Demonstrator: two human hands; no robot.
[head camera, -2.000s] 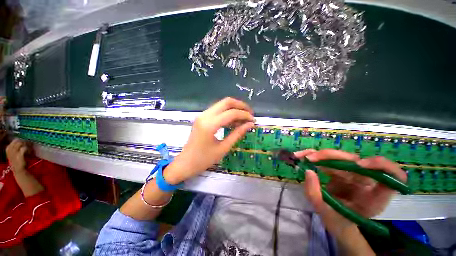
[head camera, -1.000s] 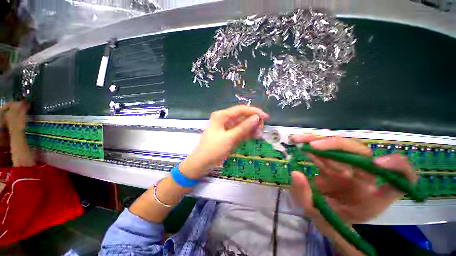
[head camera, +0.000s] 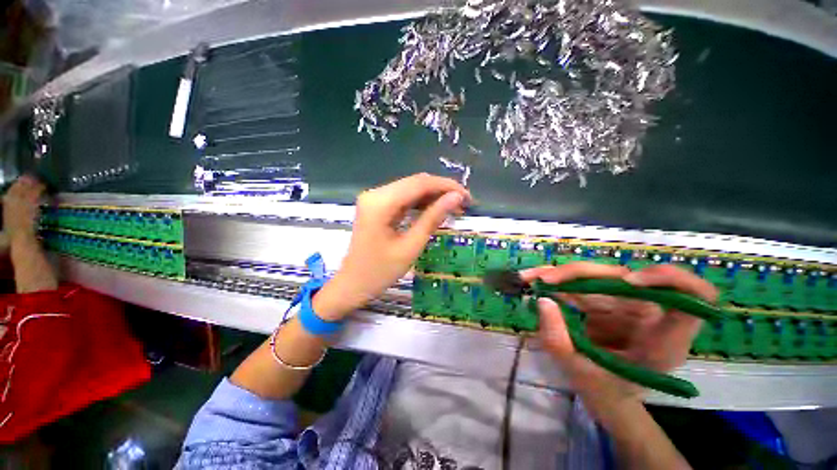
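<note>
My right hand (head camera: 624, 321) holds the green-handled pliers (head camera: 633, 296), with their dark, blurred jaws over the near row of the circuit board panel (head camera: 450, 301). The pliers' handles are spread. My left hand (head camera: 399, 229) is above the left end of that panel, thumb and forefinger close together, wearing a blue wrist strap (head camera: 317, 312). A small silver piece shows at or just beyond its fingertips; whether the fingers grip it is unclear. A heap of small metal components (head camera: 578, 101) lies on the dark green surface beyond the panel.
A lined clear tray (head camera: 248, 119) and a white stick-like tool (head camera: 181, 108) lie at the left. Another board panel (head camera: 115, 240) sits further left on the metal conveyor rail (head camera: 248, 317). Another person's hand (head camera: 23, 207) and red clothing (head camera: 69, 363) are at the far left.
A second ago the plier jaws and my left fingertips were close together. Now they are apart: the jaws are lower over the panel and my left hand is slightly left and higher.
</note>
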